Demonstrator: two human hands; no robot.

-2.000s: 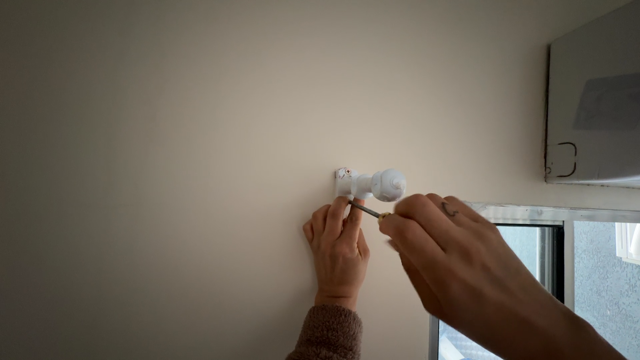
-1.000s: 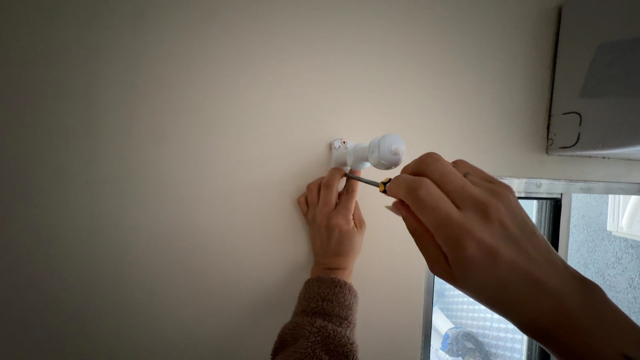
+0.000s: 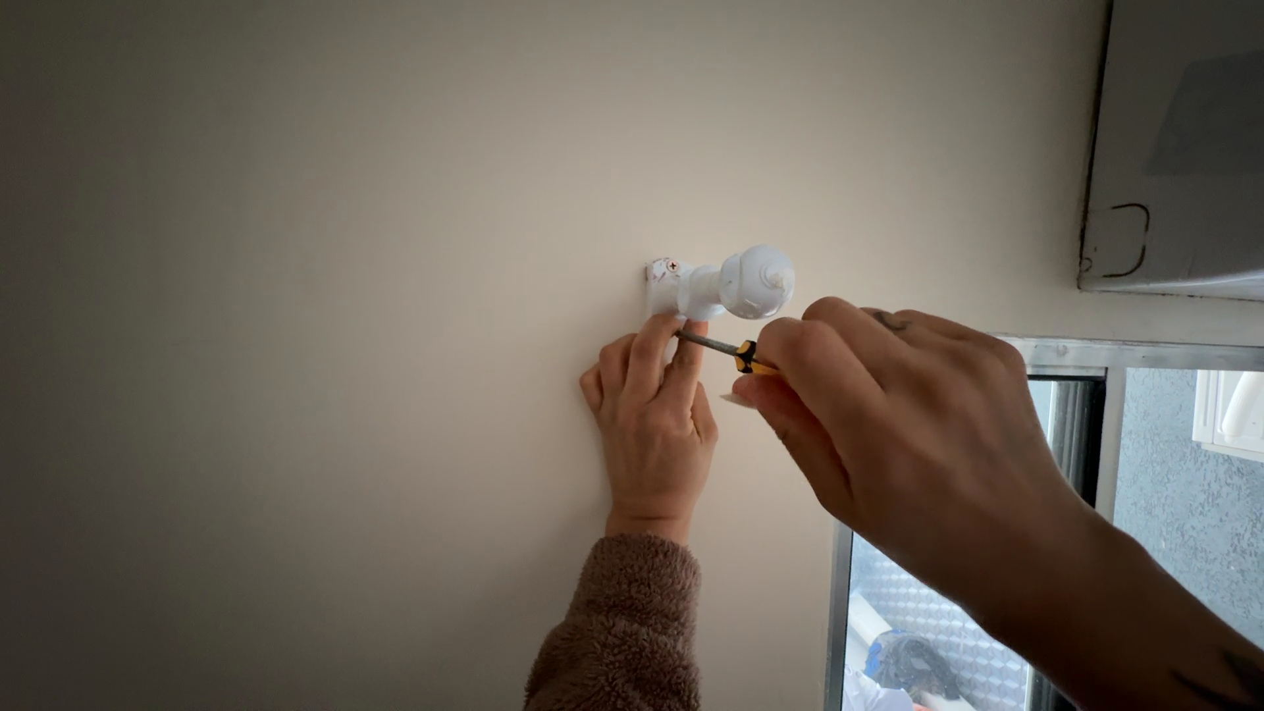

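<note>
A white wall bracket (image 3: pixel 664 288) sits against the wall, with a cross-head screw (image 3: pixel 672 266) showing near its top. From it a white rod end with a rounded finial (image 3: pixel 758 281) sticks out to the right. My left hand (image 3: pixel 654 415), in a fuzzy brown sleeve, reaches up from below, its fingertips at the bracket's lower edge. My right hand (image 3: pixel 889 415) grips the yellow and black handle of a screwdriver (image 3: pixel 707 343). The screwdriver's shaft points left to the bracket's underside, between my left fingertips. Its tip and any lower screw are hidden.
Plain beige wall (image 3: pixel 346 346) surrounds the bracket. A box-like grey-white unit (image 3: pixel 1175 227) is at the upper right. Below it, behind my right forearm, is a window with a pale metal frame (image 3: pixel 1165 354).
The screwdriver stays in my right hand at the bracket's underside, and that hand's grip has turned slightly since two seconds ago. My left hand has stayed at the bracket.
</note>
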